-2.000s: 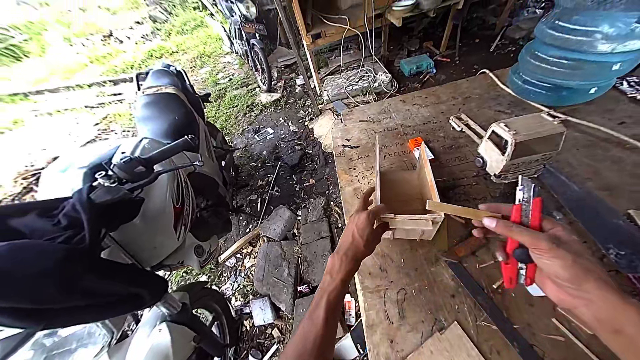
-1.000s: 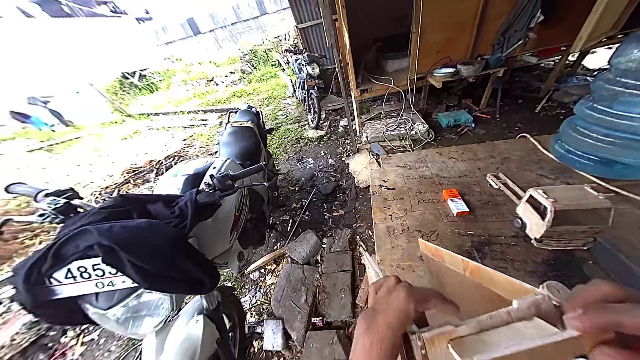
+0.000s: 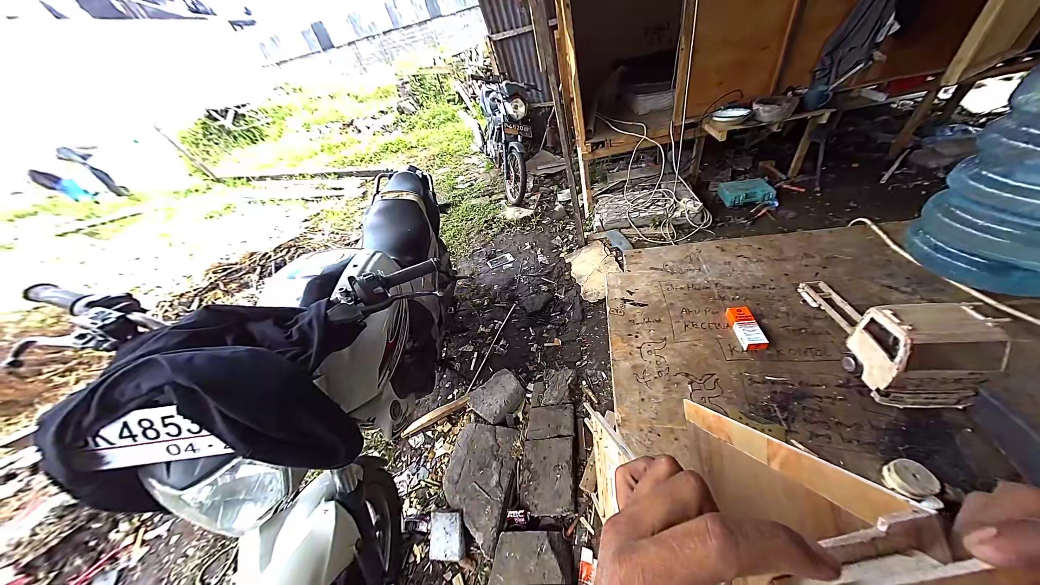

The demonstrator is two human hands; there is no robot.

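Observation:
At the lower right is a thin-walled plywood box [image 3: 780,471], partly cut off by the frame's bottom edge. My left hand [image 3: 691,528] grips its near left part, fingers curled over the wall. My right hand [image 3: 1003,528], blurred at the right edge, is by the box's right corner; whether it grips the wood is unclear. A small round pale disc [image 3: 910,479] lies just beyond that corner. Farther back on the plywood tabletop [image 3: 642,325] stand an orange and white small carton [image 3: 746,327] and a wooden model truck [image 3: 926,353].
A large blue water bottle [image 3: 975,195] stands at the right, with a pale hose [image 3: 894,244] beside it. Left of the table are stone blocks [image 3: 479,479] and a parked motorcycle [image 3: 349,325] draped with black cloth [image 3: 219,382]. A teal case [image 3: 746,192] lies on the ground behind.
The red-handled cutter and wood strip, in my right hand two seconds ago, are no longer visible. The box has come closer and lower in view. The view has swung up and left.

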